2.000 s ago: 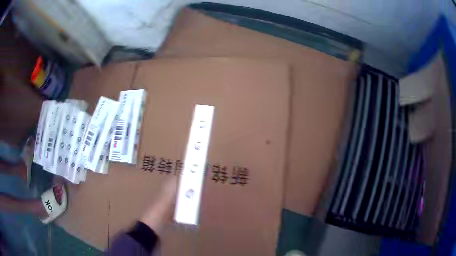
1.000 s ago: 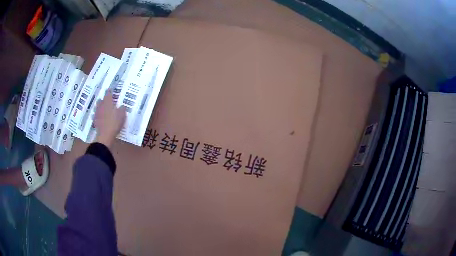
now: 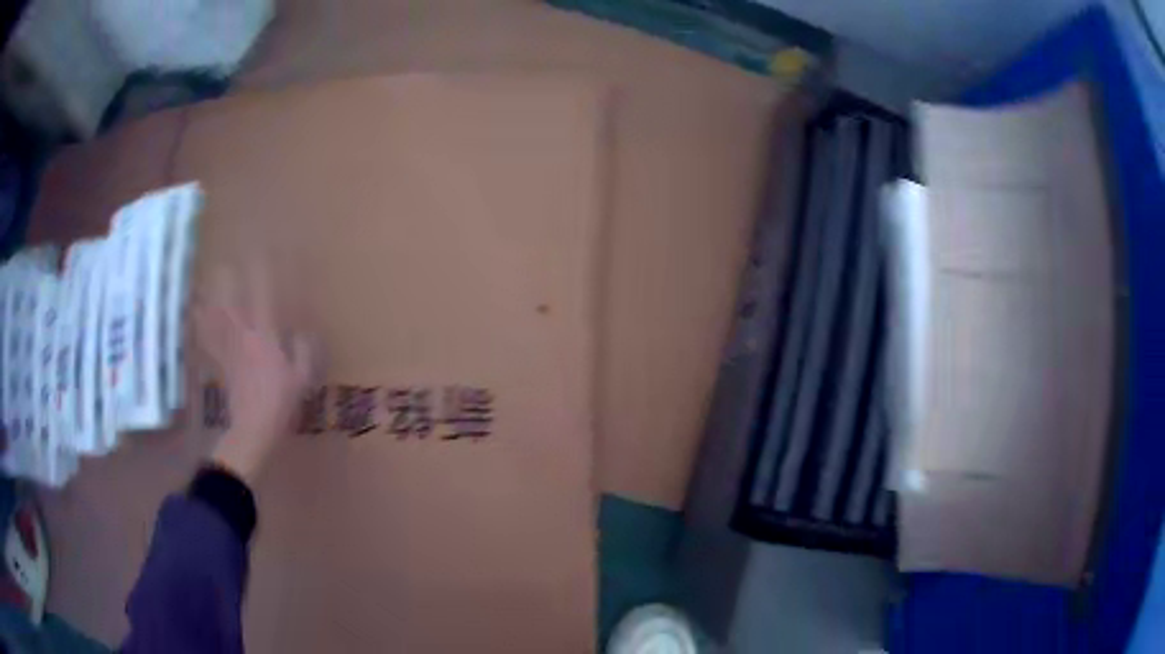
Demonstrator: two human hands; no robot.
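Observation:
My left hand [image 3: 256, 364], in a purple sleeve, is blurred over the brown cardboard sheet [image 3: 409, 230]. Its fingers are apart and it holds nothing. It is just right of the row of overlapping white retail boxes [image 3: 121, 319] and looks apart from them. Another white retail box [image 3: 908, 319] shows as a narrow upright strip at the roller conveyor [image 3: 830, 319], partly hidden by the tan curtain flap [image 3: 1009, 332]. My right hand is not in view.
The blue machine housing [image 3: 1137, 281] frames the curtain flap at the right. A white wall bounds the top. A pale slipper [image 3: 26, 556] shows at the lower left edge. A round whitish thing [image 3: 652, 632] is at the bottom edge, on green floor.
The view has swung right, so the boxes sit further left. My left hand has come off the box row, where it rested a second ago. A white box now shows at the curtain flap.

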